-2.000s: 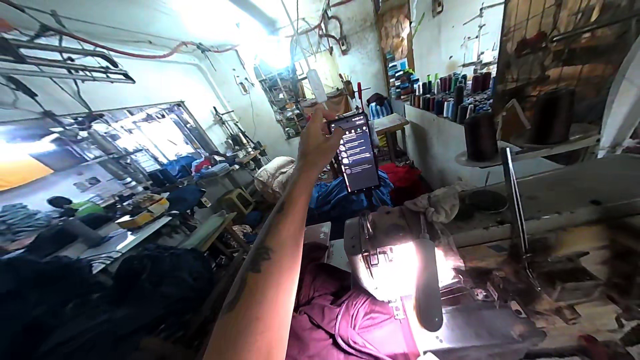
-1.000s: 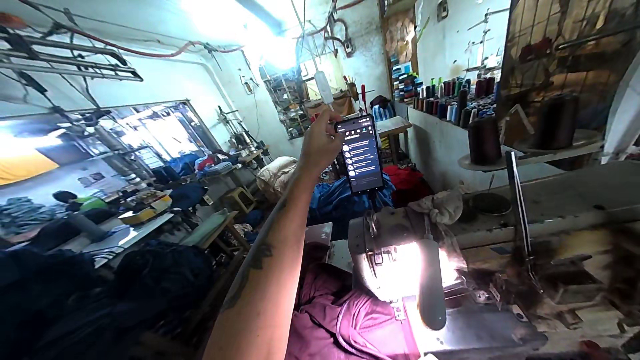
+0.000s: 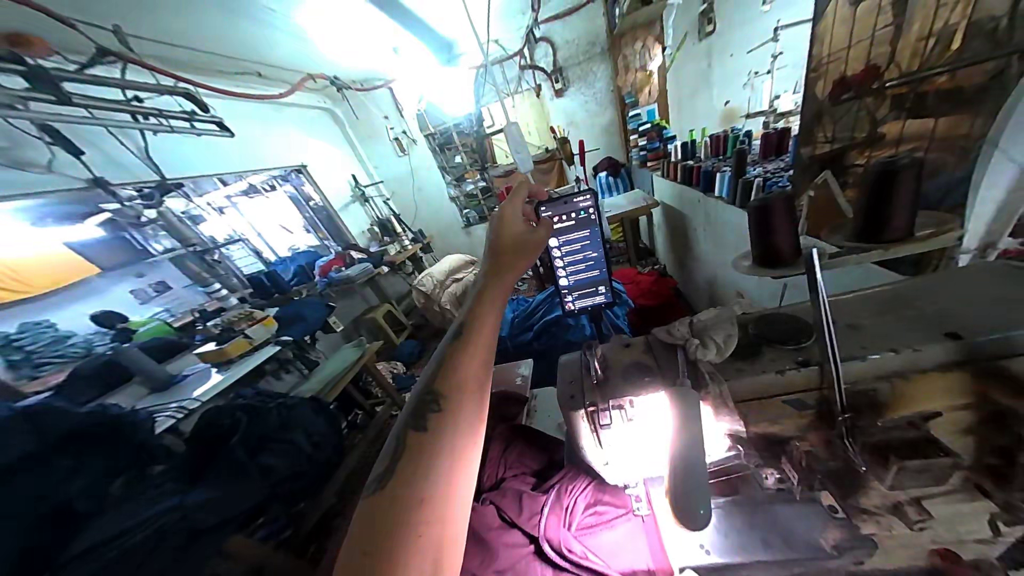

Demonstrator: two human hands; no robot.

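Note:
My left hand is raised at the centre, its fingers closed on the upper left edge of a smartphone. The phone is upright with its lit screen facing me; writing and small round icons show on it. Below the phone is the head of an industrial sewing machine, its lamp glaring near the needle area, which the light hides. Maroon fabric lies bunched at the machine, its right edge beside the presser foot. My right hand is not visible.
Dark thread cones stand on a holder at the right. Many thread spools line a ledge behind. Blue cloth is heaped beyond the machine. Dark fabric fills the lower left. A person is at the far left.

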